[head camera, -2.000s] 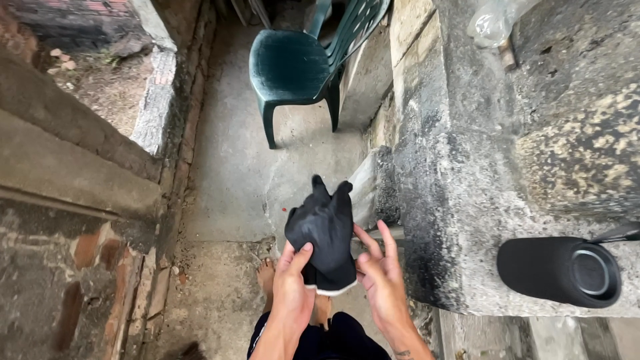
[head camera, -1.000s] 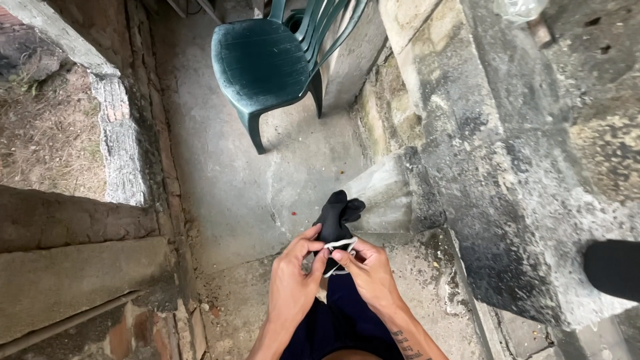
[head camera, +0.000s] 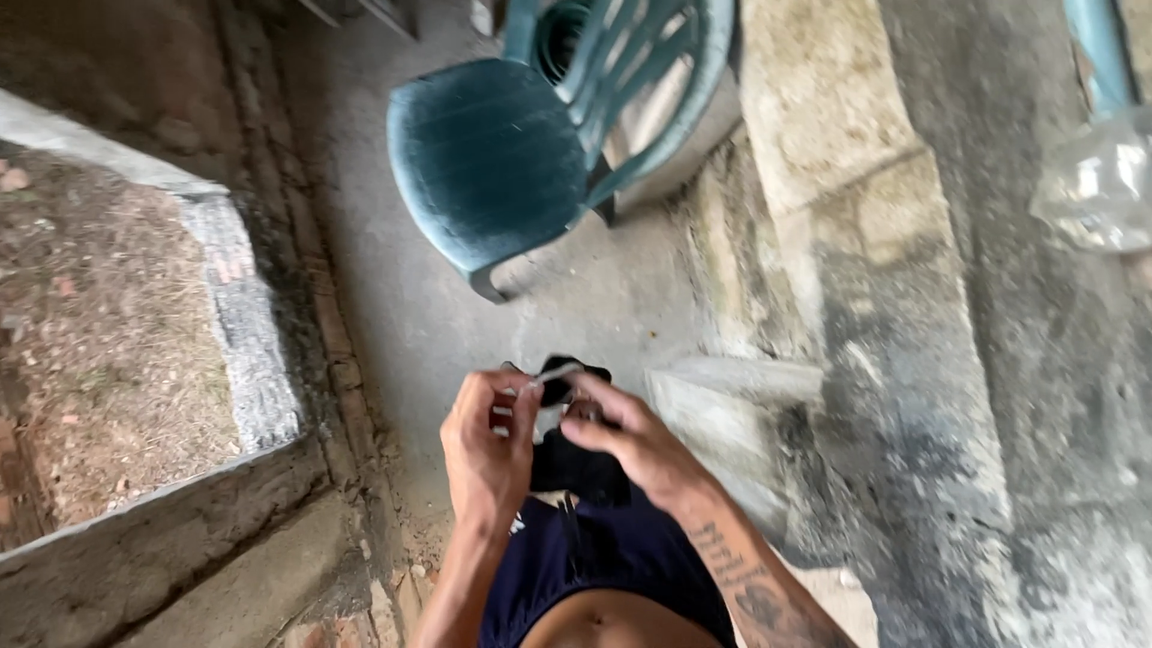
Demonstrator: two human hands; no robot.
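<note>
Black fabric gloves (head camera: 580, 468) with a pale cuff edge hang between my two hands, in front of my dark blue shorts. My left hand (head camera: 490, 432) pinches the pale cuff edge between thumb and fingers. On the other side, my right hand (head camera: 630, 441) has its thumb and fingers on the black fabric close to the same edge. Some of the fabric is hidden behind my fingers, and motion blur softens the fingertips.
A green plastic chair (head camera: 490, 157) stands on the concrete floor ahead. Rough masonry (head camera: 900, 360) runs along the right, with a clear plastic or glass container (head camera: 1102, 184) on it. At left, a wall opening with a pale edge (head camera: 238, 315) shows dry ground.
Two seconds ago the black glove was spread flat with its fingers up; now it is bunched, with both hands at its cuff. The view has shifted, and the black cylindrical object at right is out of frame.
</note>
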